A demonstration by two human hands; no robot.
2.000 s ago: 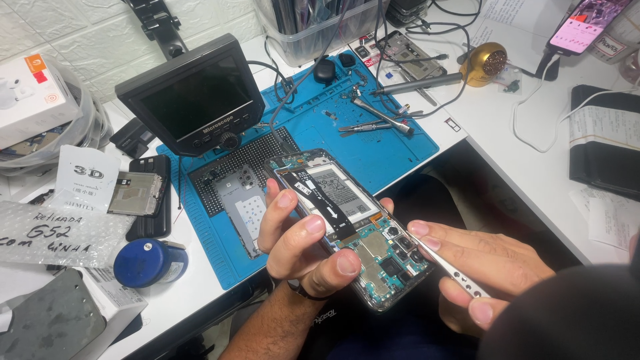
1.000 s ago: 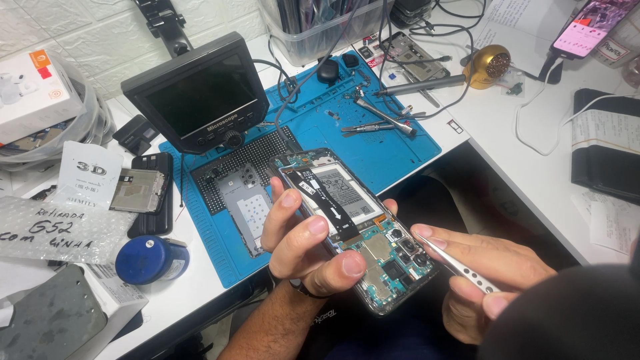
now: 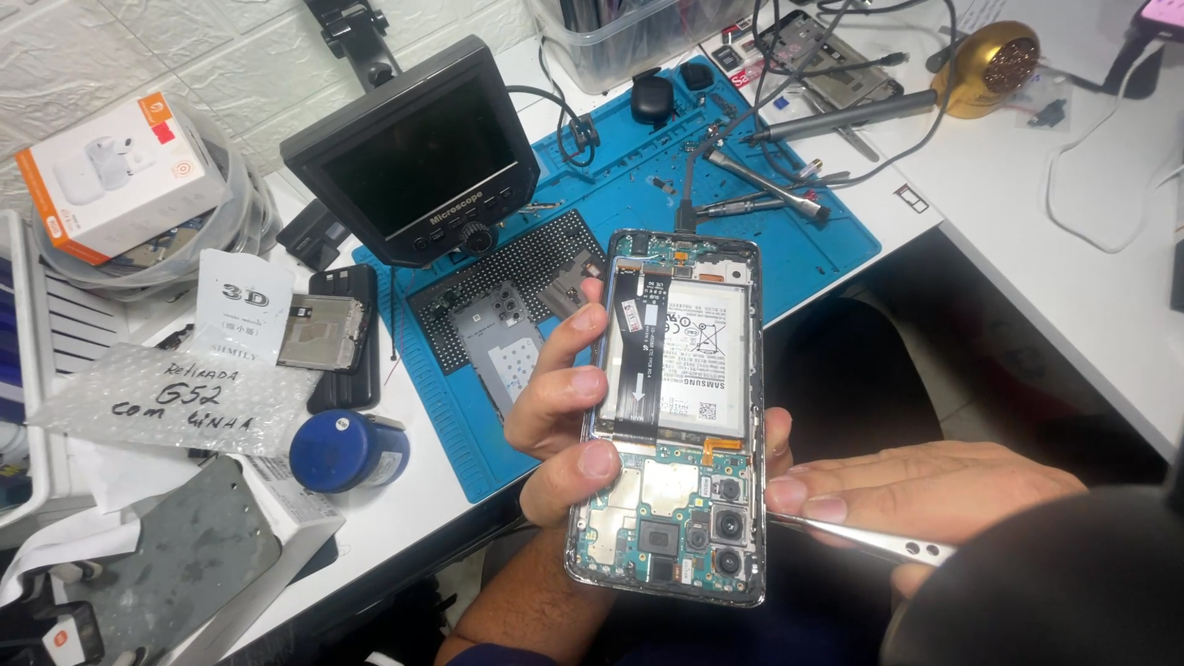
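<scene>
My left hand (image 3: 569, 407) grips an opened smartphone (image 3: 671, 416) from its left side, over the table's front edge. The phone's inside faces up, with a Samsung battery (image 3: 708, 361), a black flex cable (image 3: 638, 361), a green circuit board (image 3: 647, 527) and several camera modules (image 3: 729, 524) showing. A cable plug (image 3: 685, 217) meets the phone's top edge. Metal tweezers (image 3: 869, 536) are held in my right hand (image 3: 888, 490), their tips hidden by or beside the phone's right edge. A loose phone back cover (image 3: 499, 342) lies on the blue repair mat (image 3: 444, 435).
A microscope monitor (image 3: 416, 157) stands behind the mat. Screwdrivers (image 3: 763, 185), a grey pen-shaped tool (image 3: 851, 116) and a golden round container (image 3: 990, 69) are at the back right. To the left are a blue jar (image 3: 347, 450), bubble wrap (image 3: 176, 398) and an earbud box (image 3: 120, 176).
The phone has turned from a slant to nearly upright in view, with my left hand still around it. The tweezers have moved from over the camera modules to the phone's right edge.
</scene>
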